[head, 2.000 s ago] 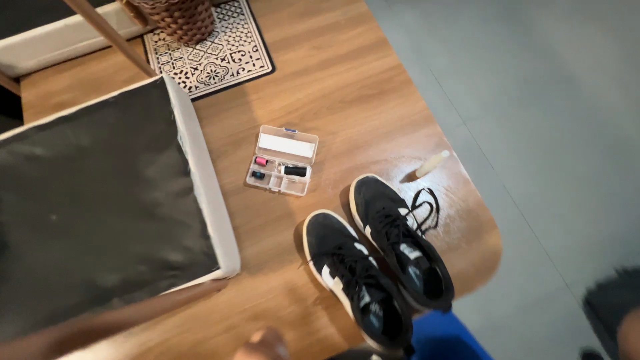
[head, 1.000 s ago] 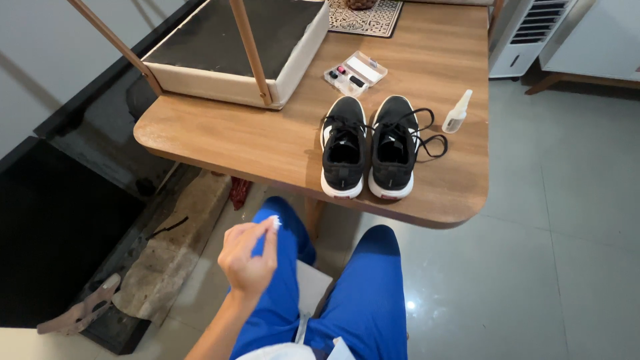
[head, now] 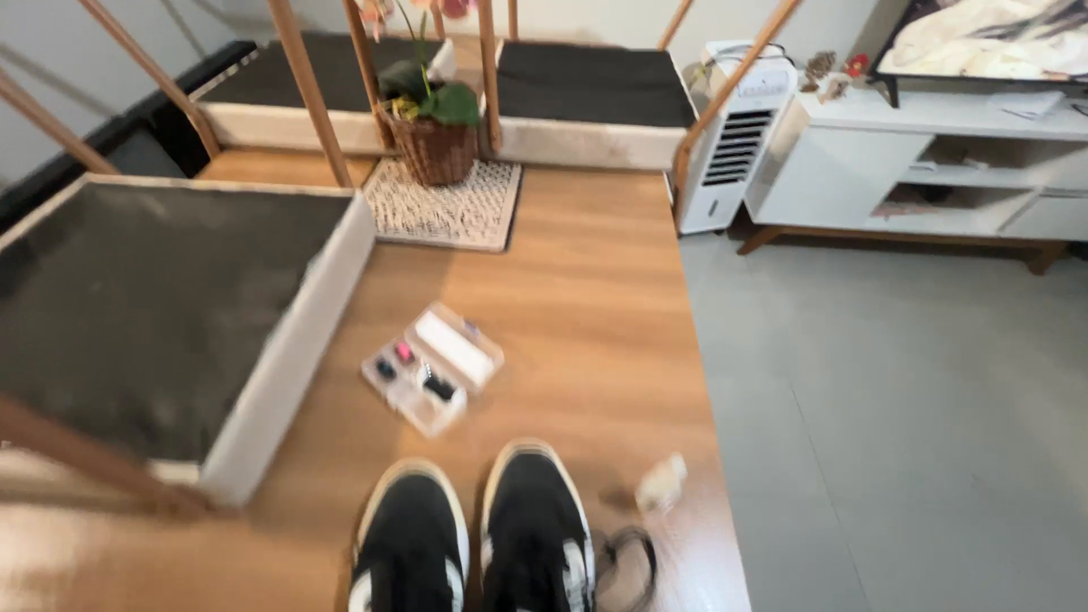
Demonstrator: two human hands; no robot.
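Note:
Neither my left hand nor my right hand shows now. Two black sneakers with white side marks, the left one and the right one, stand side by side on the wooden table, toes away from me; their heels are cut off by the lower edge. A black shoelace loops out beside the right sneaker. Near the table's right edge lies a small whitish bottle, blurred. Beyond the shoes is an open clear plastic case with small spools, pink and dark, in its compartments.
Upturned chairs rest on the table, one seat at left and another at the back. A wicker flowerpot stands on a patterned mat. An air cooler and a white cabinet stand beyond, right.
One second ago a hand with pinched fingers showed below the table's front edge; it is out of view now. The view has swung up and closer over the table. The shoes remain side by side.

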